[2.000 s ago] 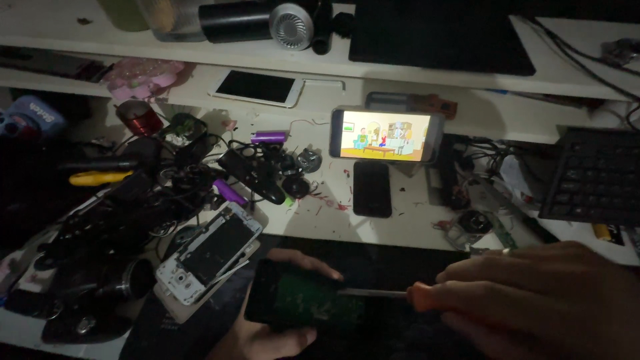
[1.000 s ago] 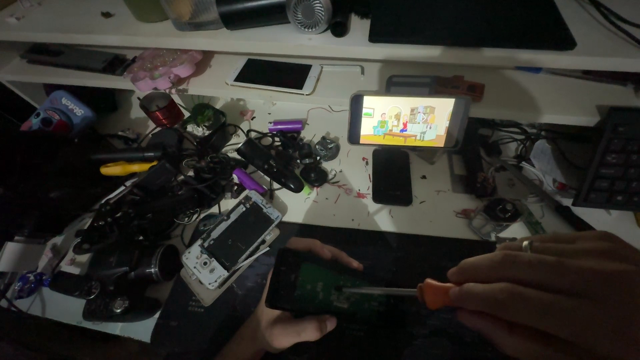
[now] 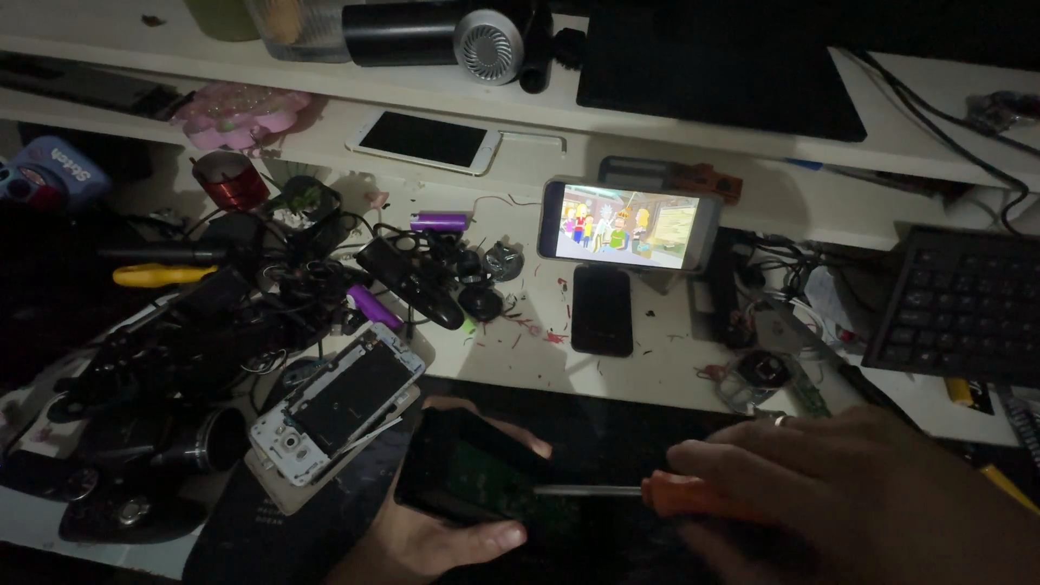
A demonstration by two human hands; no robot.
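My left hand holds a dark device with a green circuit board, thumb on its near edge and fingers around the far side. My right hand grips the orange handle of a screwdriver; its metal shaft points left and the tip is at the right part of the board. Whether the tip touches is too dark to tell. Both hands are over a black mat. Left of the device lies an opened white smartphone housing. A dark phone lies beyond the mat, below a lit smartphone showing a cartoon.
On the left are tangled cables, a camera, a yellow handle and purple battery cells. A white phone lies behind. At the right are a keyboard and a small motor-like part. Wire scraps dot the desk.
The picture on the lit smartphone has changed. Both hands keep their hold on the device and the screwdriver, whose tip stays at the board. The view has shifted slightly.
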